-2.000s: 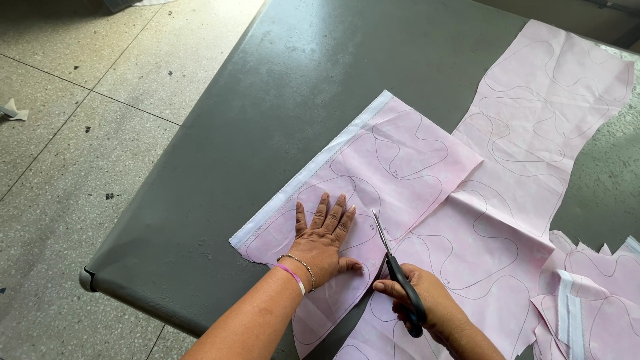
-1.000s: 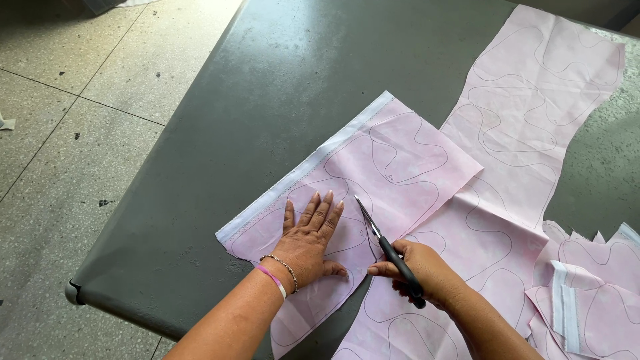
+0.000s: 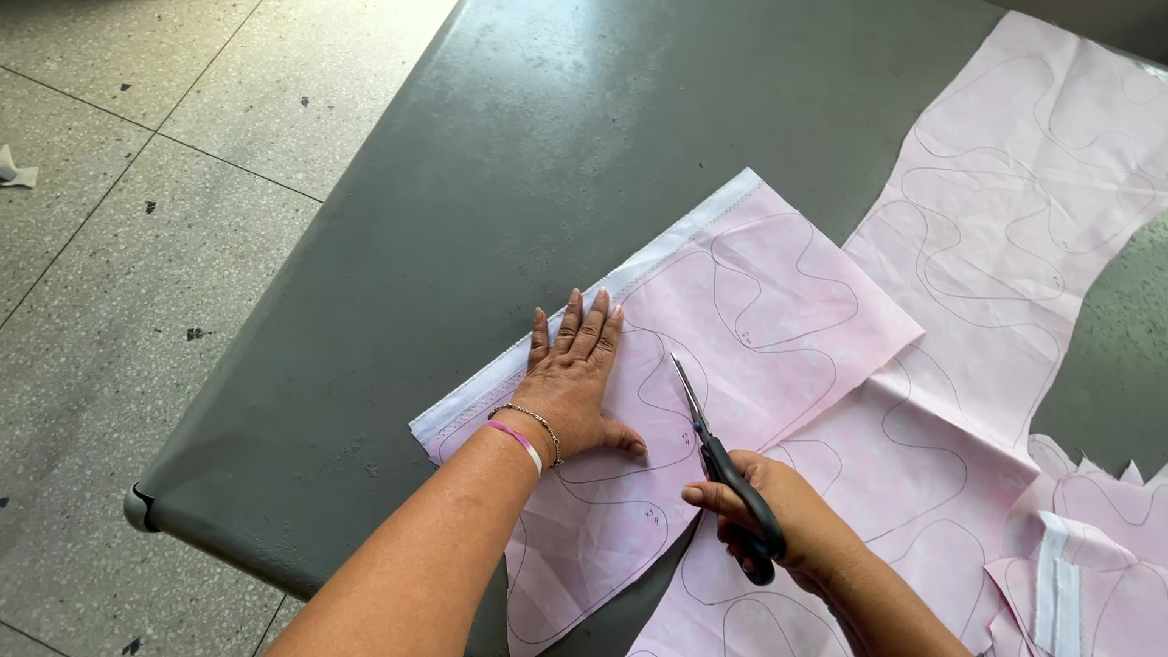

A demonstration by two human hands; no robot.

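Observation:
My left hand (image 3: 579,383) lies flat, fingers spread, on a folded piece of pink fabric (image 3: 785,274) that has a white stitched band (image 3: 675,233) along its upper left edge. Curved pattern outlines and small pen marks cover the cloth. In my right hand (image 3: 762,511) is a pair of black-handled scissors (image 3: 716,447), blades nearly closed, pointing up and left over the fabric just right of my left hand. A cut gap opens below the scissors, between the part under my left hand and the larger marked pink sheet (image 3: 995,182) running to the upper right.
A dark grey table (image 3: 438,228) carries the cloth; its left edge and near corner border a speckled tile floor (image 3: 228,219). Cut pink fabric pieces (image 3: 1104,566), one with a white band, lie at the lower right. A pale scrap (image 3: 14,172) rests on the floor.
The scissors have swung to point further up and left, above the cloth, compared with two seconds ago. My left hand stays flat on the fabric. The view has shifted slightly.

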